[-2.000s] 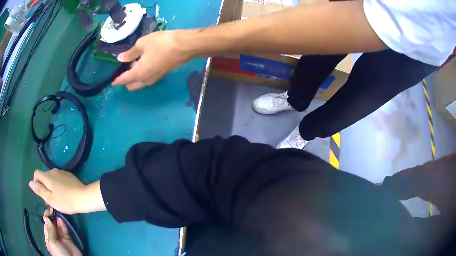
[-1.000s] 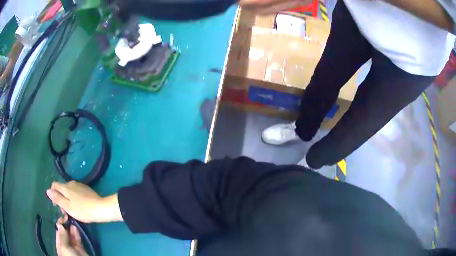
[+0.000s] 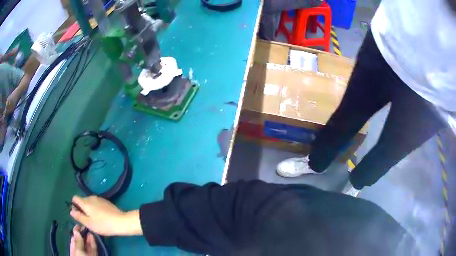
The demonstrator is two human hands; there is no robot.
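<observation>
A large black headband (image 3: 102, 250) lies at the lower left under my hands, mostly hidden. Its curved end arm (image 3: 54, 239) shows at the left. My left hand (image 3: 84, 242) is cut off by the bottom edge, its fingers closed on the band near its end. My right hand (image 3: 102, 215), in a black sleeve, is just above it with its fingers pinched together. A short thin dark wire (image 3: 70, 204) sticks out at its fingertips. A second black headband (image 3: 125, 177) with curved end arms lies on the teal bench just beyond my right hand.
A green hand press (image 3: 175, 111) with a white disc (image 3: 159, 76) stands farther up the bench. Another band (image 3: 221, 7) is at the top edge. Black cables (image 3: 60, 82) run along the left ledge. A person (image 3: 370, 110) stands beside a carton (image 3: 300, 95) and red stool (image 3: 312, 25).
The view has shifted, showing more of the press and stool. The other person's hand and the band it took from the press have left view. My hands stay together at the lower band.
</observation>
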